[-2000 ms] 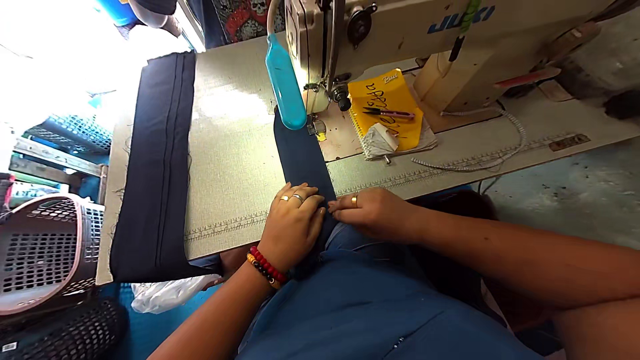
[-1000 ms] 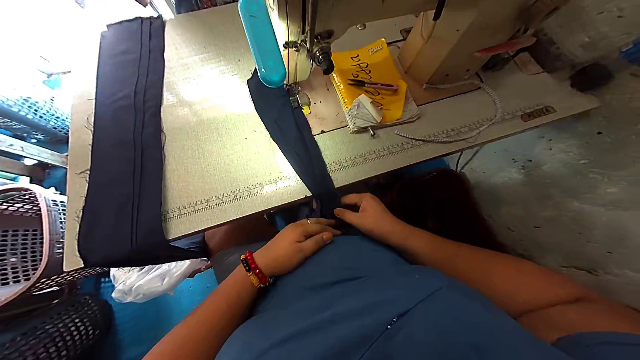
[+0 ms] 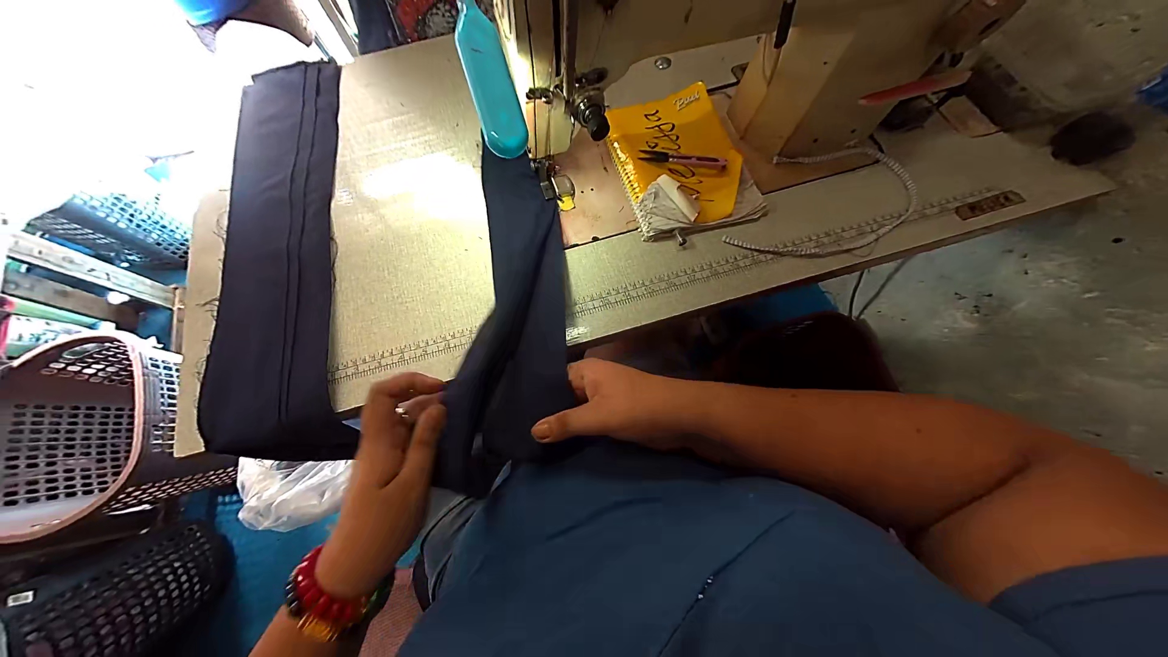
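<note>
A dark navy fabric strip [image 3: 525, 228] runs from under the presser foot [image 3: 546, 173] of a sewing machine [image 3: 666, 36] down over the table's front edge. My left hand [image 3: 401, 438] pinches one layer of it, held apart to the left, with a ring and red bead bracelet on that arm. My right hand [image 3: 620, 401] holds the other layer near the edge, thumb on top. The layers gape between my hands. A second navy fabric piece with lengthwise seams [image 3: 283, 246] lies over the table's left side, its lower end hanging at the edge.
On the table [image 3: 411, 301] with its printed ruler lie a yellow notebook [image 3: 675, 137], a pen [image 3: 684, 161], white chalk-like piece [image 3: 671, 201] and a white cord [image 3: 899, 201]. A turquoise plastic piece [image 3: 493, 87] hangs by the needle. Plastic baskets [image 3: 68, 438] and a white bag [image 3: 292, 493] are at left.
My left hand has moved left, away from my right hand, drawing one fabric layer aside. The strip lay flatter before and now stands parted near the table edge.
</note>
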